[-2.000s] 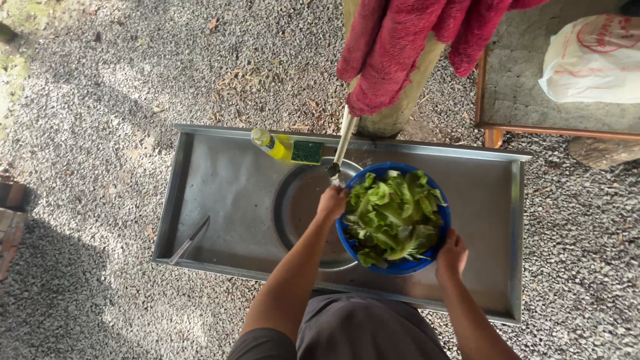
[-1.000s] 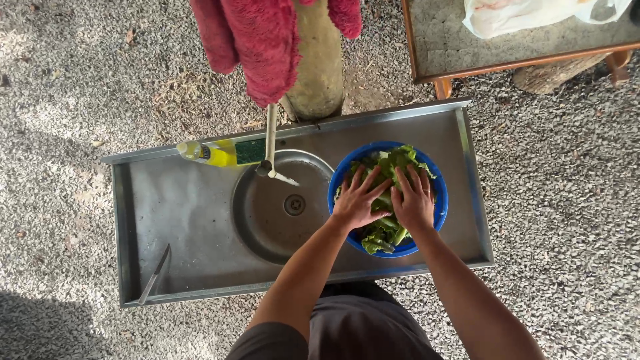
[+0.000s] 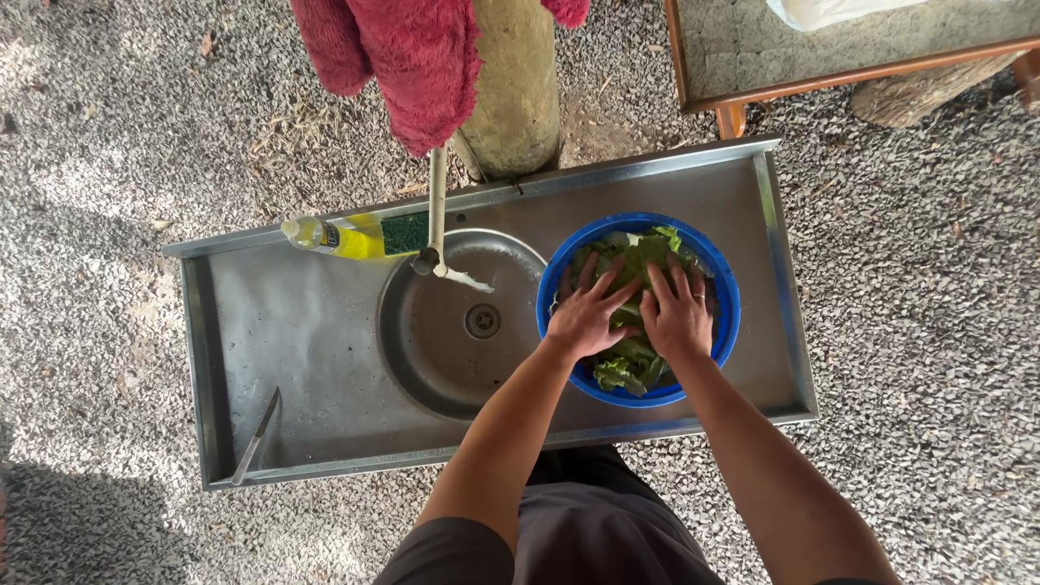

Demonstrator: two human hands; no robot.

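A round blue plastic basin [image 3: 729,325] full of green leafy lettuce [image 3: 630,370] stands on the right part of a stainless steel sink counter [image 3: 317,341]. Both hands rest flat on the leaves inside the basin, side by side with fingers spread. My left hand [image 3: 591,313] is on the left half of the leaves, its fingertips partly among them. My right hand [image 3: 678,313], with a ring on one finger, lies on the right half. Neither hand is closed around anything. The leaves under the palms are hidden.
Left of the basin is the round sink bowl [image 3: 439,357], with a tap [image 3: 437,203] over it. A bottle of yellow liquid [image 3: 337,240], a green scouring sponge [image 3: 405,233] and a knife [image 3: 258,435] lie on the counter. Beyond are a wooden post [image 3: 516,89], red towel [image 3: 406,57] and low table [image 3: 772,93].
Two seconds ago my hands held the basin by its sides, and it overlapped the sink bowl. Now the basin stands farther right and both hands are on the leaves. The view has shifted.
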